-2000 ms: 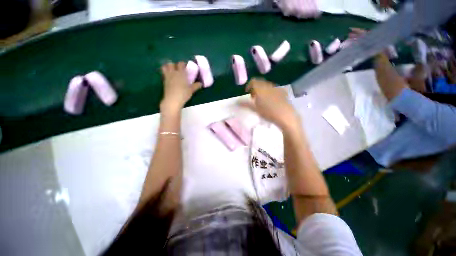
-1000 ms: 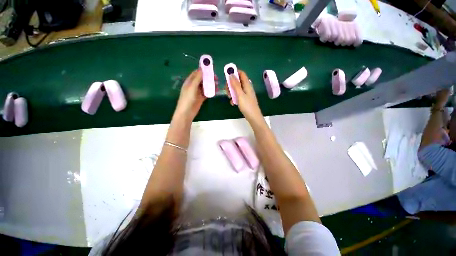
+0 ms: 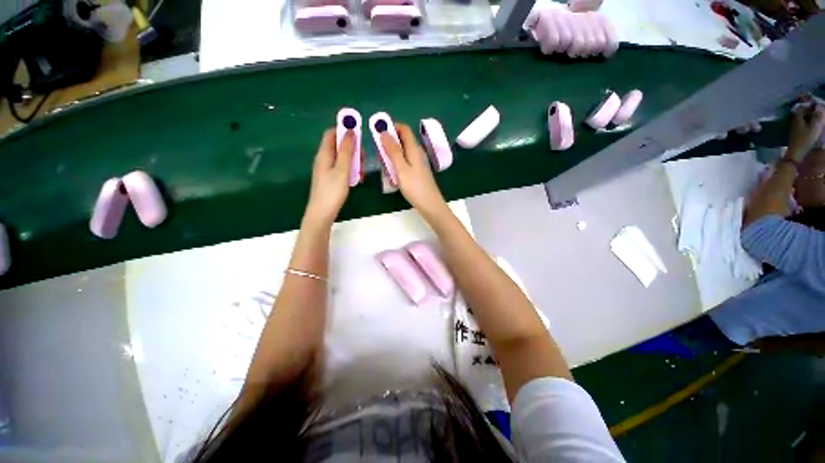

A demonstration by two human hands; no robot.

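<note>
My left hand [image 3: 331, 177] holds a pink device [image 3: 348, 118] upright over the green conveyor belt [image 3: 244, 172], its dark round spot at the far end. My right hand [image 3: 412, 167] holds a second pink device [image 3: 381, 123] beside it, also with the dark spot at the far end. The two devices are close together with a narrow gap. Two set-aside pink units [image 3: 414, 271] lie side by side on the white worktop between my forearms. My fingers partly hide both held devices.
More pink units lie on the belt, a leaning pair [image 3: 129, 203] at left and several at right [image 3: 561, 126]. A grey post [image 3: 669, 113] crosses at right. Beyond the belt are a clear tray [image 3: 434, 32] and stacked units [image 3: 574, 33]. A co-worker's arm [image 3: 782, 217] is at far right.
Both hands first reached to units on the belt, then lifted one each. Since one second ago the two held devices are slightly closer together. The view has shifted; the left pair sits further left.
</note>
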